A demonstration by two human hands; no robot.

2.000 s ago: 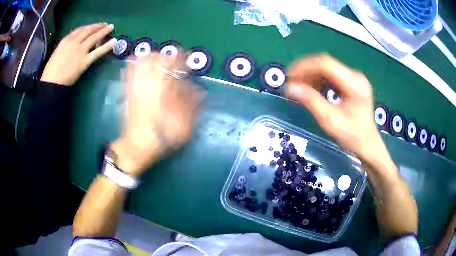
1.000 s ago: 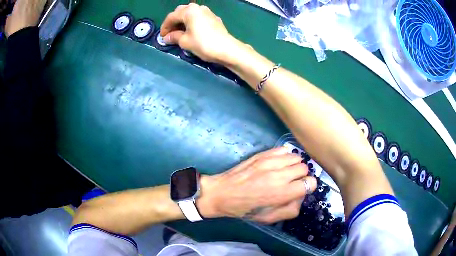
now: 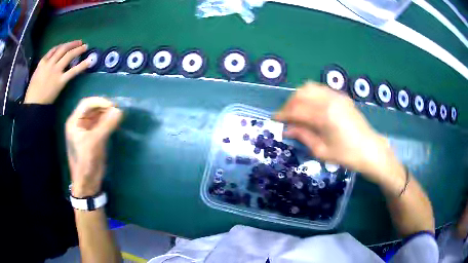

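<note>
Black-rimmed wheels with white centres (image 3: 192, 62) stand in a long row across the green surface, with wider spaces near the middle. A clear plastic tub (image 3: 272, 218) in front of me holds heaped tiny black parts (image 3: 277, 180), small pale rings and white discs. My left hand (image 3: 88, 138) is raised left of the tub, below the row, fingers curled towards the thumb; whether it holds a tiny part cannot be told. My right hand (image 3: 333, 128) is blurred, over the tub's upper right corner, fingers bent; any small part in it is hidden.
Another person's hand (image 3: 54, 74) touches the leftmost wheel, with a dark sleeve (image 3: 41, 164) below it. Crinkled plastic film (image 3: 228, 7) lies beyond the row. A white curved strip (image 3: 328, 10) and part of a white housing (image 3: 377, 7) are at the far side. A red edge shows top left.
My left hand has left the tub and moved left. My right hand has come back from the left wheels to above the tub. The other person's hand has moved to the leftmost wheel.
</note>
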